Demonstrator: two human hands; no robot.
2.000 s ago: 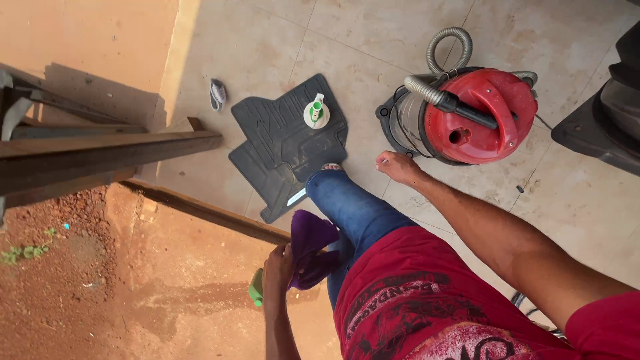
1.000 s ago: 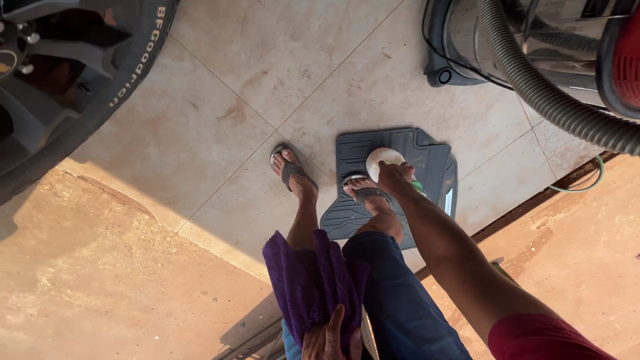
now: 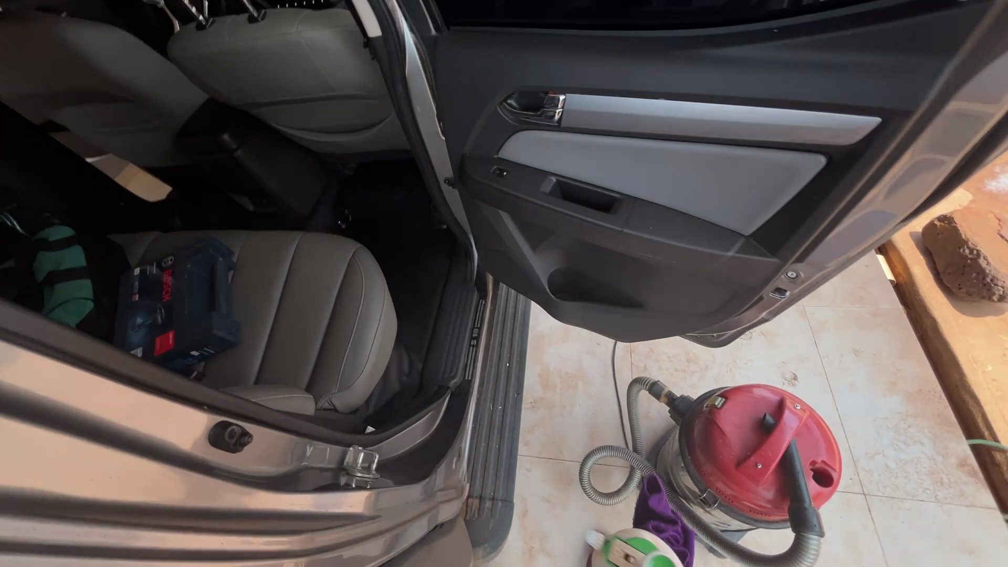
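Neither of my hands shows in this view. At the lower edge, a purple cloth (image 3: 663,516) lies against the grey hose of a red-lidded canister vacuum cleaner (image 3: 760,453). Just below the cloth is a white container with a green top (image 3: 636,549), cut off by the frame edge; what holds these two, if anything, is hidden. The car's rear door (image 3: 630,181) stands open, its inner panel facing up in the view. Inside, a blue Bosch tool case (image 3: 179,305) rests on the grey rear seat (image 3: 315,315).
A ribbed side step (image 3: 500,402) runs along the sill beside the tiled floor (image 3: 567,402). The vacuum's hose (image 3: 610,474) curls over the tiles near the door. A brown rock (image 3: 967,253) lies past the floor's edge at the right. A green bundle (image 3: 61,276) is beside the case.
The view has swung from the floor and feet to the open car door. Both hands, one with the purple cloth a second ago, are out of view. The cloth now shows beside the vacuum.
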